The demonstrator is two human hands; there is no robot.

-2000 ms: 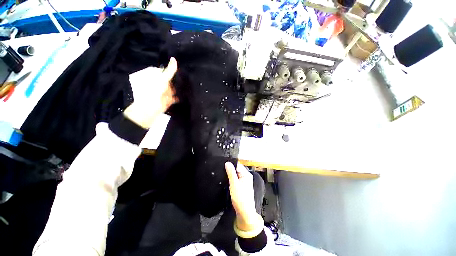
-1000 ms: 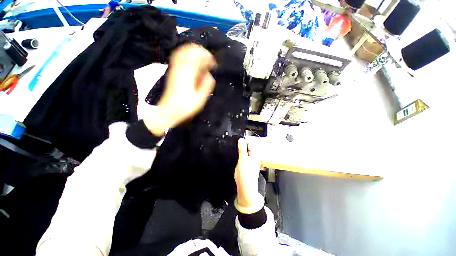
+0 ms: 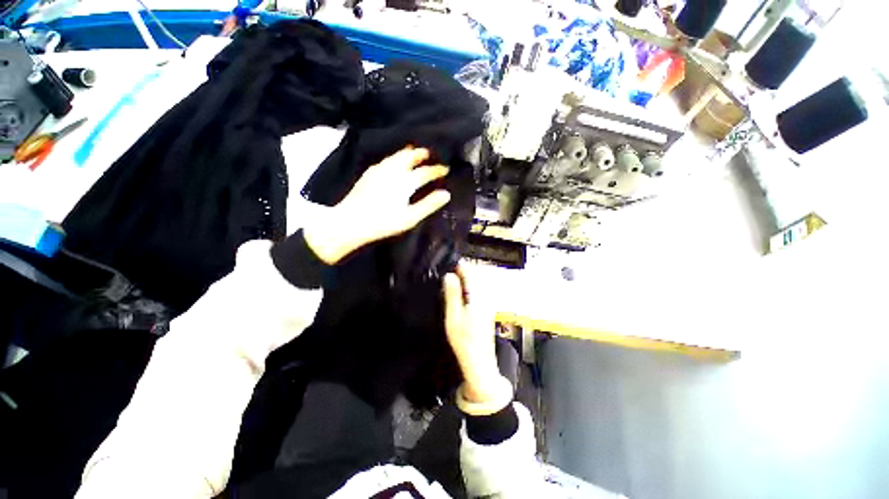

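Observation:
The black garment piece (image 3: 380, 302) lies along the left side of the overlock machine (image 3: 575, 175) and hangs over the table's front edge to my lap. Small pale dots show near its right edge. My left hand (image 3: 390, 200) lies on top of the cloth, palm down, fingers apart and pointing at the machine. My right hand (image 3: 470, 326) is at the cloth's right edge near the table front, thumb and fingers closed on it. The presser foot area (image 3: 507, 185) is dark and its details cannot be made out.
A heap of black garments (image 3: 185, 185) covers the table at left. Beyond it are orange-handled scissors (image 3: 37, 148) and dark spools (image 3: 49, 90). Black thread cones (image 3: 821, 114) stand at upper right, a small yellow box (image 3: 797, 234) by the wall. The tan table edge (image 3: 624, 338) runs at right.
My left hand has moved right from the garment heap onto the cloth by the machine. My right hand has moved up along the cloth edge. The cloth is bunched more and fewer dots show.

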